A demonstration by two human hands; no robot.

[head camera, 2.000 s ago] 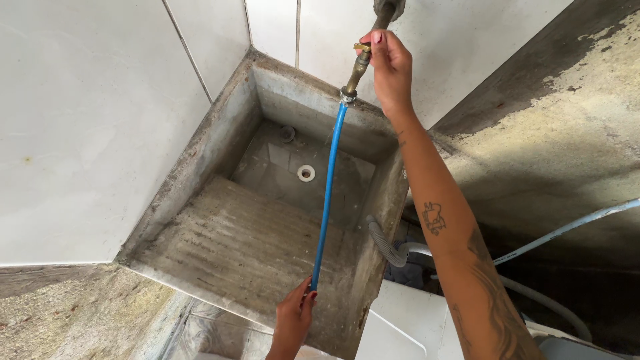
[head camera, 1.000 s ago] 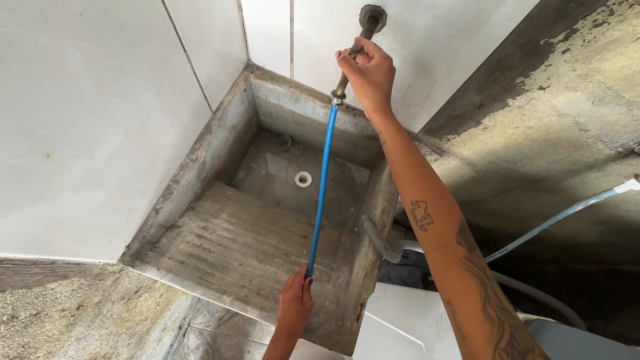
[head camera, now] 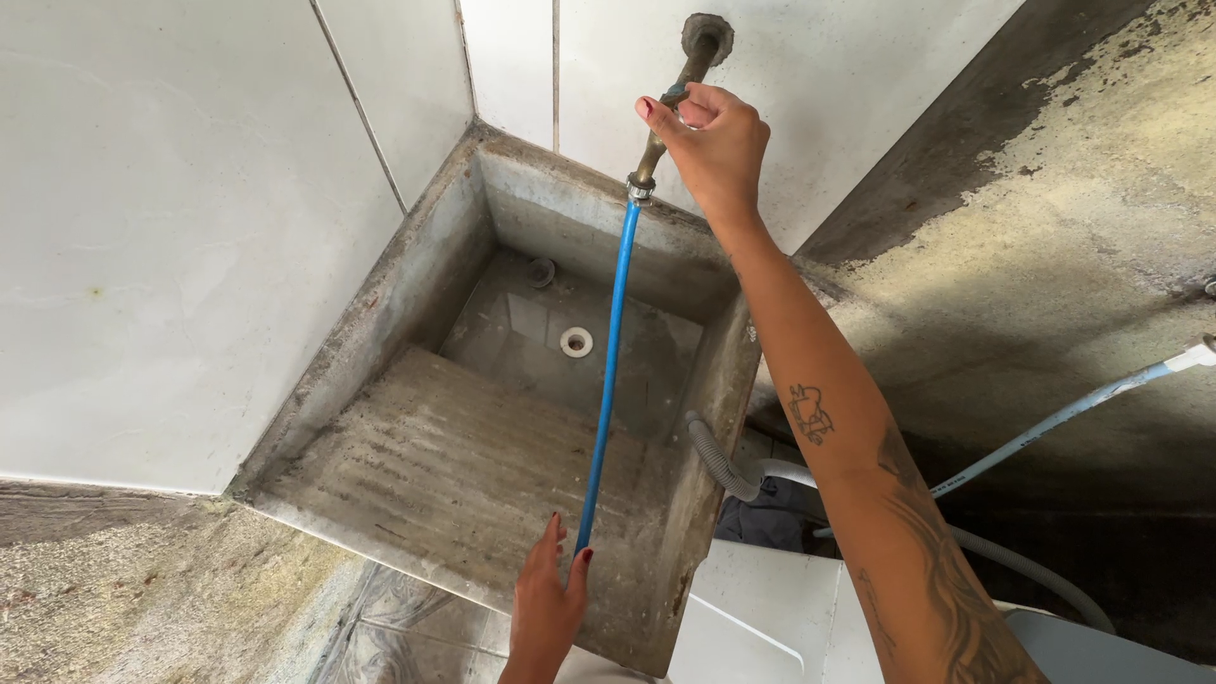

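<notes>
My right hand (head camera: 719,142) has its fingers around the handle of the brass wall tap (head camera: 654,157), above the back rim of the concrete laundry sink (head camera: 361,318). A blue hose (head camera: 616,351) hangs from a metal clamp (head camera: 639,187) at the spout and runs down over the sink. Its lower end lies at my left hand (head camera: 549,608), between the thumb and the fingers, which are partly spread; whether they press on the hose is not plain. The sink has a ribbed washboard (head camera: 456,456) and a white drain ring (head camera: 576,342) in its basin.
A grey corrugated hose (head camera: 719,461) hooks over the sink's right rim. Beside it are a dark cloth (head camera: 771,513) and a white appliance top (head camera: 750,608). A light blue pipe (head camera: 1054,427) slants along the stained wall. White tiles (head camera: 180,237) line the left wall.
My left hand's fingers have spread from their closer hold on the blue hose. My right hand has shifted on the tap, its thumb now stretched out to the left.
</notes>
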